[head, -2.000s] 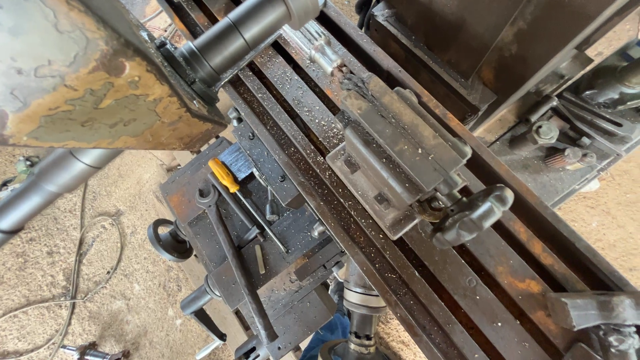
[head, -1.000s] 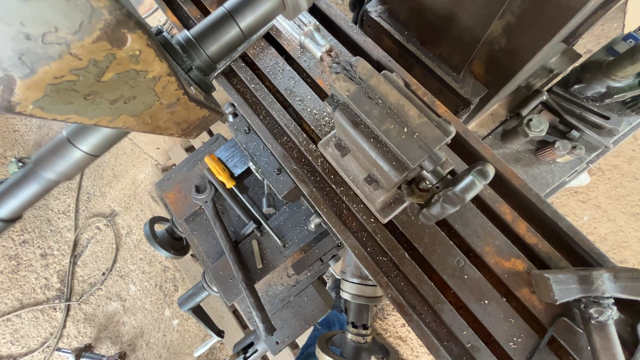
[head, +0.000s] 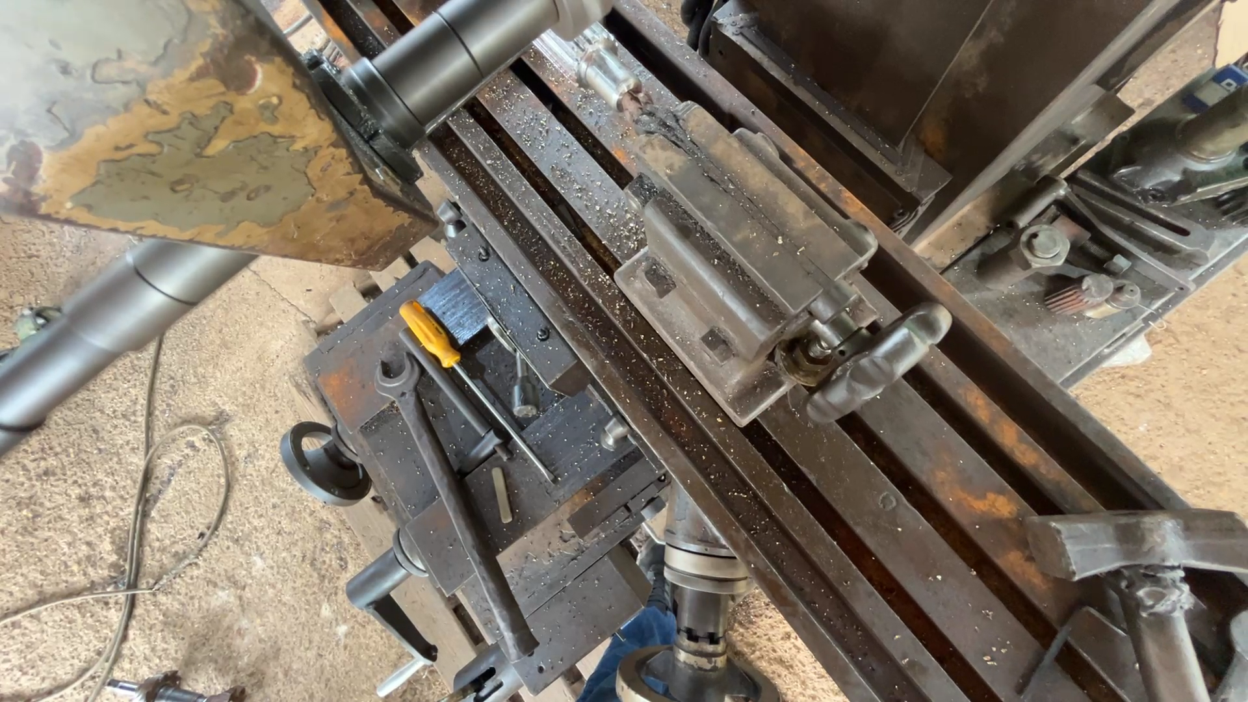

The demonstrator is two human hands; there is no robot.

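Note:
Neither of my hands shows. Across the view runs the slotted metal table of a milling machine (head: 907,487), strewn with metal chips. A grey metal fixture with a star-shaped hand knob (head: 882,361) sits on this table. To its lower left, on the machine's knee, lie an open-end wrench (head: 458,507), a screwdriver with a yellow handle (head: 429,333), a short metal rod with a thick end (head: 525,390) and a small flat metal strip (head: 502,494). A piece of blue cloth (head: 639,643) shows at the bottom, partly hidden behind the machine.
A machine housing with peeling paint (head: 214,146) fills the upper left, beside a thick round bar (head: 448,63). Handwheels (head: 327,463) and a crank (head: 390,595) stick out at the left. A cable (head: 136,526) lies on the floor. A welded metal piece (head: 1141,546) rests at the lower right.
The view has shifted slightly. Nothing else has plainly changed.

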